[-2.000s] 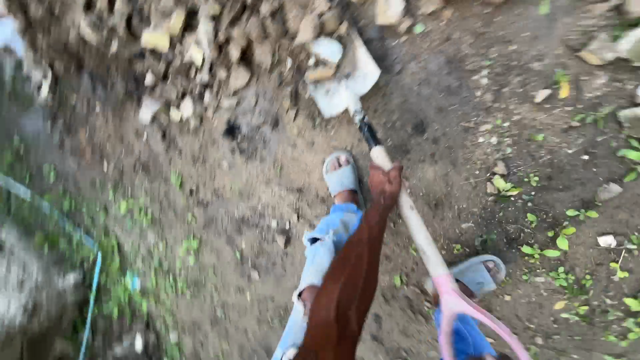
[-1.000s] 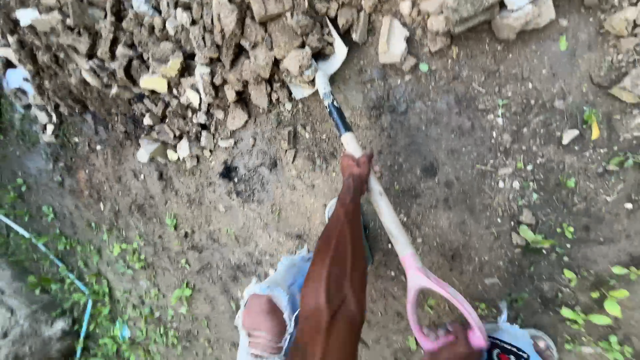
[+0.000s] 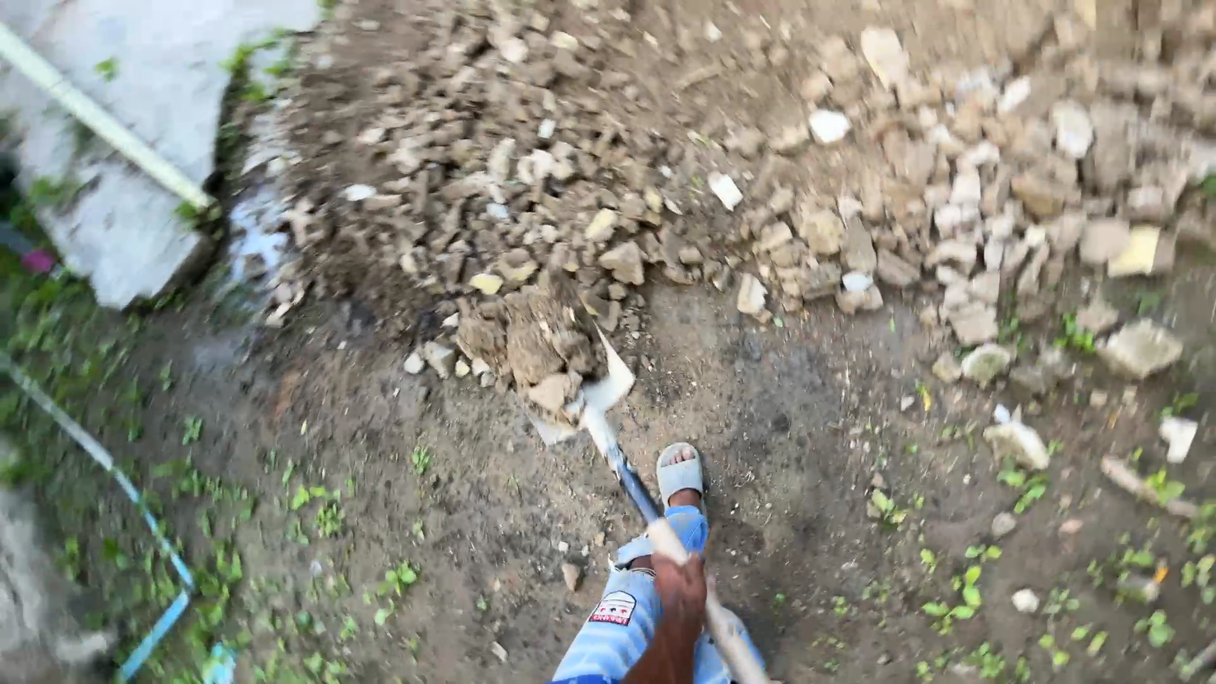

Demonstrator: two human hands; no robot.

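Note:
My left hand [image 3: 679,589] is closed around the pale wooden shaft of a shovel [image 3: 613,445], over my jeans. The shovel's light metal blade lies at the near edge of a rubble heap [image 3: 503,180] and bears a load of brown soil clods and stones [image 3: 532,347]. A dark band covers the shaft just behind the blade's socket. My right hand and the shovel's grip end are out of the frame.
My sandalled foot [image 3: 681,467] stands close to the shaft. A concrete slab [image 3: 142,114] with a pale pole [image 3: 104,123] lies upper left, a blue hose or pipe [image 3: 142,513] lower left. Loose stones [image 3: 1140,349] and small weeds dot the ground at right.
The shovel blade, by the rubble one second ago, now holds a large heap of soil and stones. My right hand, on the pink handle earlier, has left the view. The view has shifted a lot.

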